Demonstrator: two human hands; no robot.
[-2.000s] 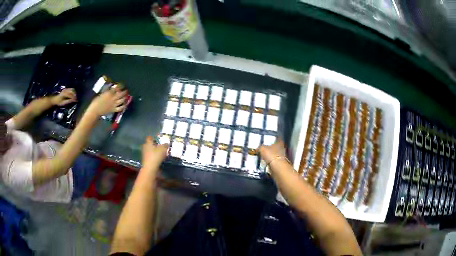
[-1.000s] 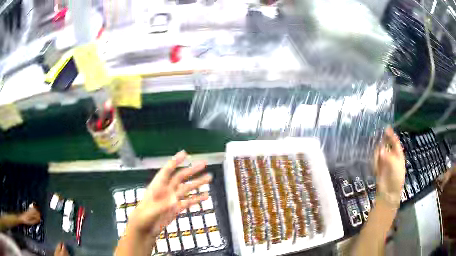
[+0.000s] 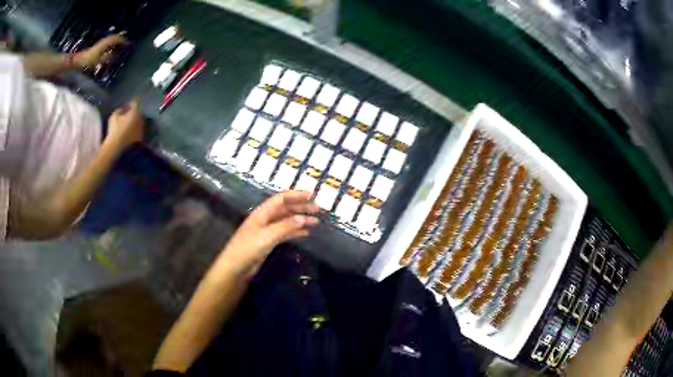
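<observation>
A clear blister tray [image 3: 383, 234] filled with white pouch cells lies on the dark green bench mat in front of me. Amber strips show between its rows of cells. My left hand [image 3: 279, 221] is empty, fingers apart, at the tray's near edge. My right forearm reaches up at the far right, and the right hand is cut off by the picture's edge. A white foam box [image 3: 573, 190] stands right of the tray and holds brown rows of upright cells.
A black tray [image 3: 579, 294] with small square-framed parts lies right of the foam box. Loose cells [image 3: 181, 52] and a red and white marker pen [image 3: 184, 84] lie at the upper left. A person [image 3: 46, 147] in a pale top is at the left.
The view has swung down from the shelf to the bench. My left hand has come down to the tray's near edge. My right hand, before near the shelf trays, has left the picture.
</observation>
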